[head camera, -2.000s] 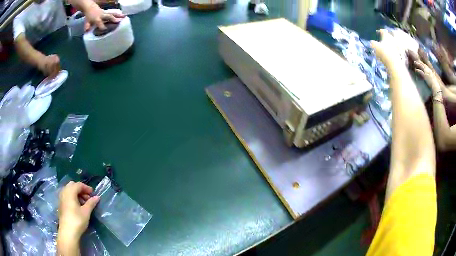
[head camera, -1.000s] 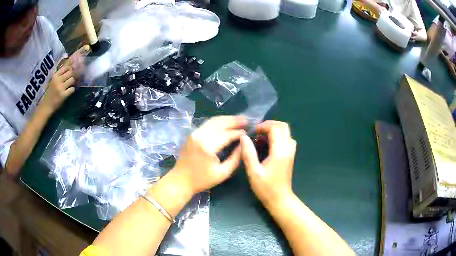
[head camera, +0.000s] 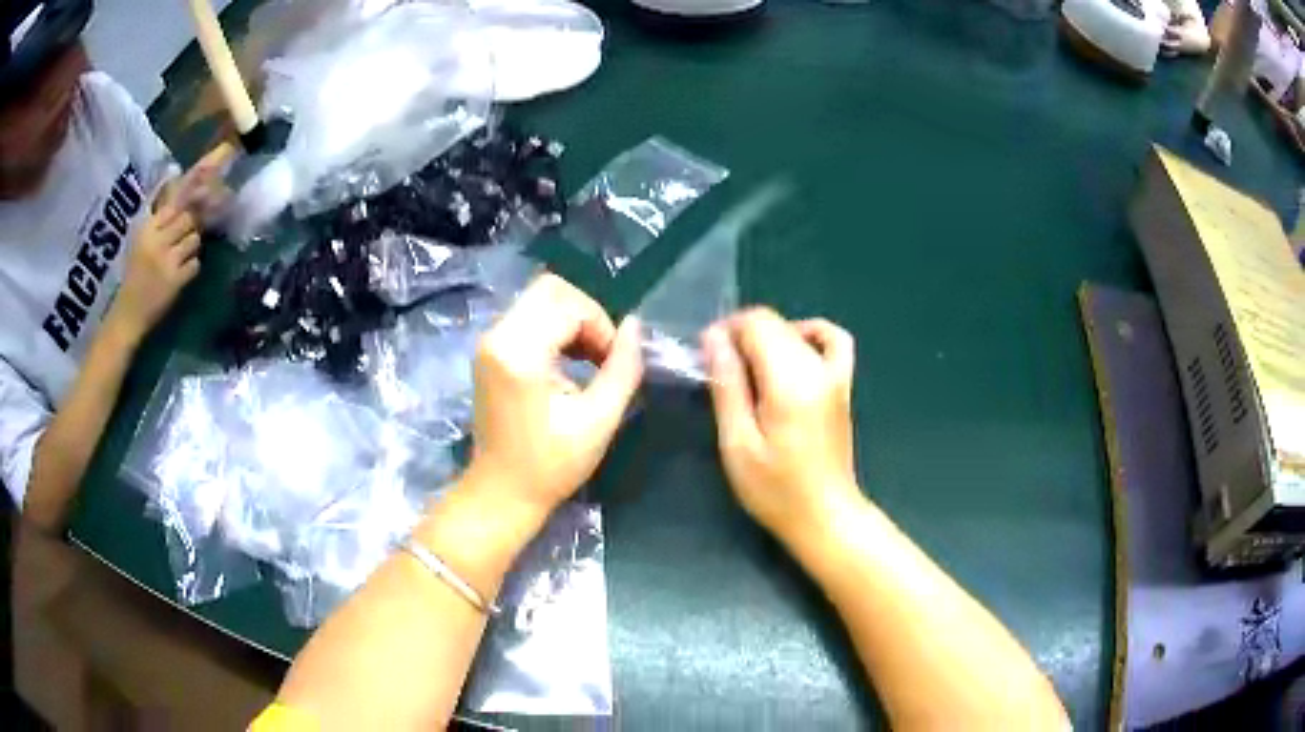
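Observation:
My left hand (head camera: 551, 386) and my right hand (head camera: 784, 415) are close together over the dark green table. Between them they hold a small clear zip-lock bag (head camera: 699, 286) by its near edge, one hand on each side. The bag stretches away beyond the fingers and is blurred at its far end; I cannot tell whether anything is inside. Another clear bag (head camera: 648, 200) lies flat just beyond it. A heap of empty clear bags (head camera: 286, 465) lies at the near left, and a black cable pile (head camera: 344, 272) with silvery plugs lies behind it.
A coworker (head camera: 86, 272) in a white printed T-shirt is at the left, near a wooden stick (head camera: 222, 65). A large cloudy plastic bag (head camera: 358, 115) lies beyond the cables. A metal-cased box (head camera: 1238, 343) stands on a grey board (head camera: 1145, 429) at the right. White rolls are at the far side.
The view has swung from the box to the left side of the table. Both hands are now at one bag. Since a second ago they have moved slightly apart, with the bag stretched between them.

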